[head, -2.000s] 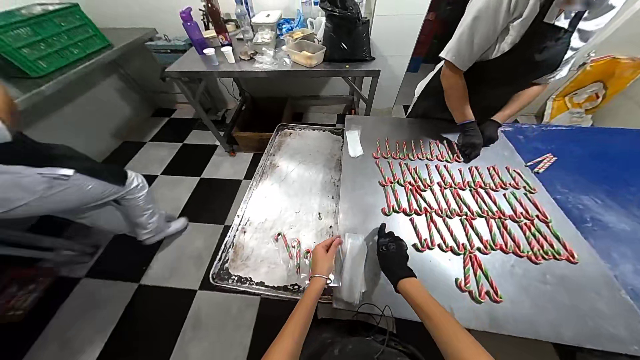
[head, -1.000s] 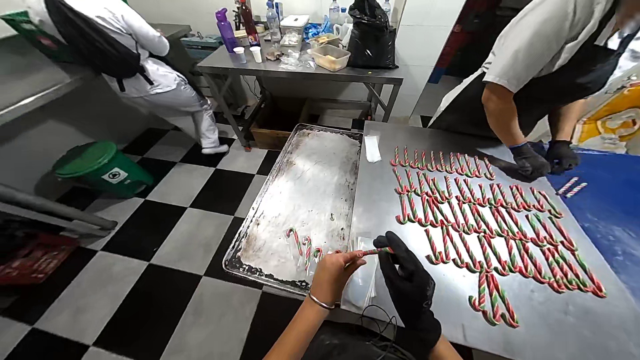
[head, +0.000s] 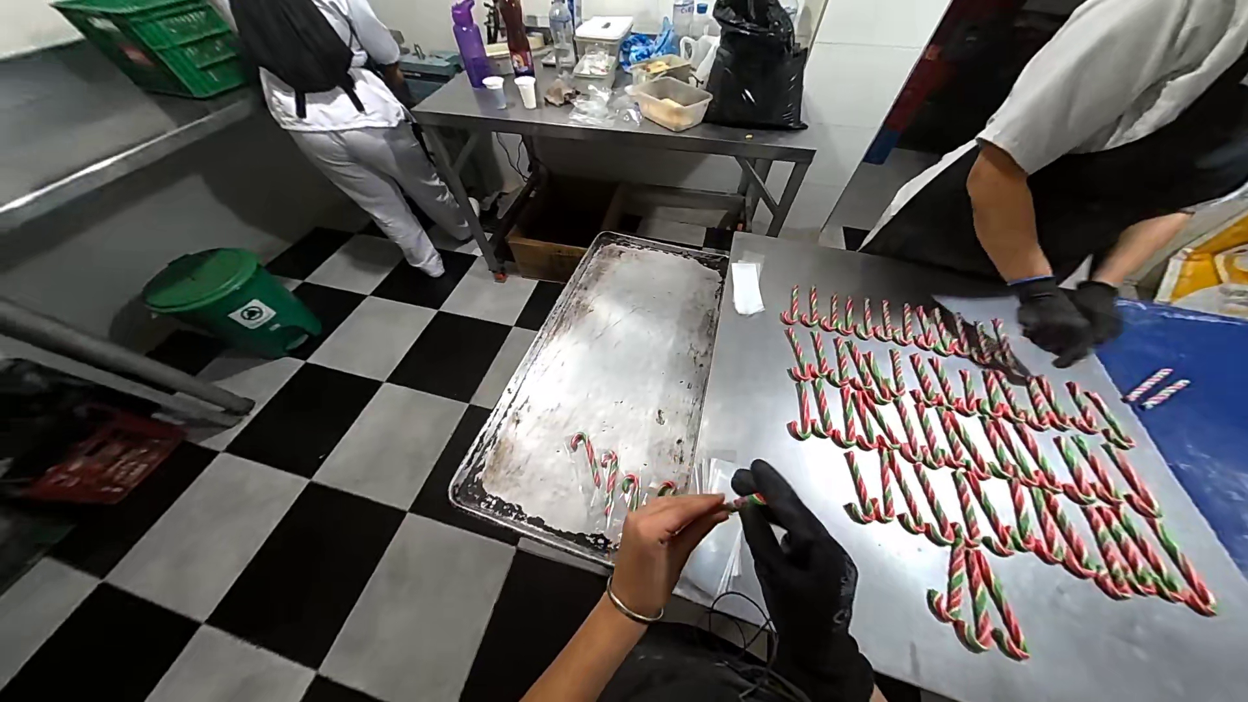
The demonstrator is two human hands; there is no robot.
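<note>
My bare left hand [head: 665, 551] and my black-gloved right hand [head: 795, 556] meet over the near edge of the steel table. Between their fingertips is a small red, green and white candy cane [head: 746, 501], mostly hidden by the fingers. Clear plastic bags [head: 717, 546] lie beneath and between my hands. Left of them, several candy canes [head: 611, 478] in clear wrap rest at the near end of a worn metal baking tray [head: 634, 341]. Right of my gloved hand, rows of unwrapped candy canes [head: 965, 419] cover the steel table [head: 809, 624].
A co-worker's gloved hands [head: 1068, 317] are at the table's far right, by a blue sheet [head: 1209, 390] with two striped sticks [head: 1155, 388]. A white packet [head: 747, 288] lies at the far edge. Another person [head: 361, 127] stands beyond, near a green bin [head: 234, 302].
Two seconds ago my hands were apart, the left at the tray's edge; now they meet around a candy cane. The person at the back left has moved away from me.
</note>
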